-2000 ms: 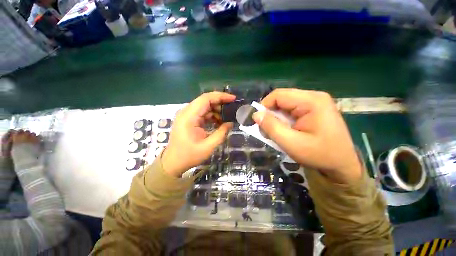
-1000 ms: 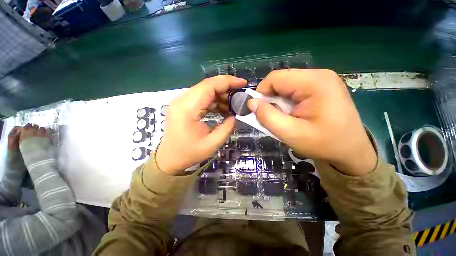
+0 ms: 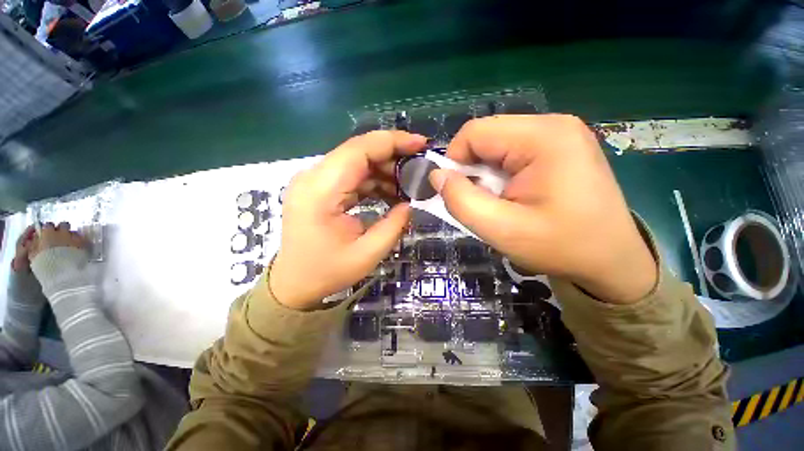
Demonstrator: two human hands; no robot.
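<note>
My left hand (image 3: 331, 220) holds a small black module by its edges between thumb and fingers, above the tray. A round grey adhesive pad (image 3: 416, 178) lies over the module's face. My right hand (image 3: 538, 203) pinches the white release liner (image 3: 448, 218) at the pad's right edge, with the thumb tip touching the pad. The clear blister tray (image 3: 423, 363) with dark modules in its pockets is below both hands, partly hidden by them. Whether the pad is fully off the liner cannot be told.
Finished modules (image 3: 243, 240) stand in rows on the white sheet (image 3: 167, 264) at left. A roll of adhesive pads (image 3: 749, 255) and a narrow white strip (image 3: 689, 231) are at right. Another person's striped sleeves (image 3: 75, 317) and hands are at far left.
The view has tilted down and shifted since the first frame. The pad, first beside the module and partly over it, now covers most of its face. Both hands keep their grips.
</note>
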